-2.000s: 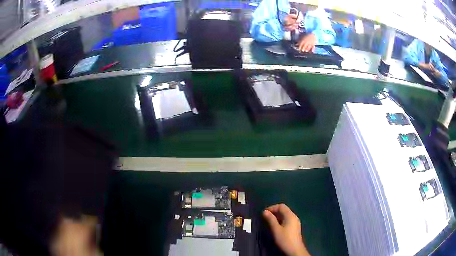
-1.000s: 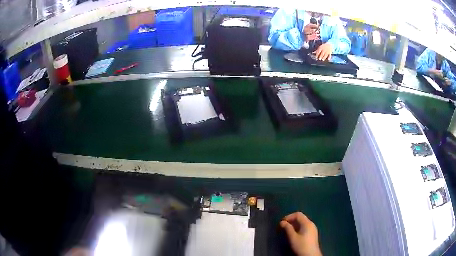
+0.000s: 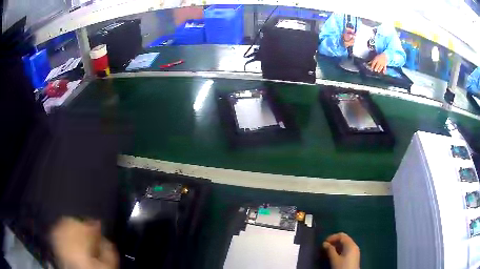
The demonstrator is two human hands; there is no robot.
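A device body [image 3: 266,246] lies in a black tray in front of me, with a circuit board [image 3: 273,216] showing a green patch at its top. A second device in a black tray [image 3: 193,220] lies to its left, its surface dark with a bright glare and a board [image 3: 164,191] at its top. My right hand [image 3: 343,252] is beside the front device's right edge, fingers curled; whether it holds anything is hidden. My left hand [image 3: 84,246] is blurred at the lower left, by a dark blurred shape [image 3: 79,173]; its grip cannot be told.
A tall white tray stack [image 3: 421,205] with several boards on top stands at the right. Beyond a pale rail [image 3: 252,178], two devices in black trays [image 3: 252,111] [image 3: 359,113] lie on the green surface. A black stack [image 3: 288,52] and a person in blue [image 3: 388,44] are across.
The view has shifted left. The left device, blurred and moving a second ago, now lies left of the front one, separated by a gap. My left hand has come back into clear view at the lower left.
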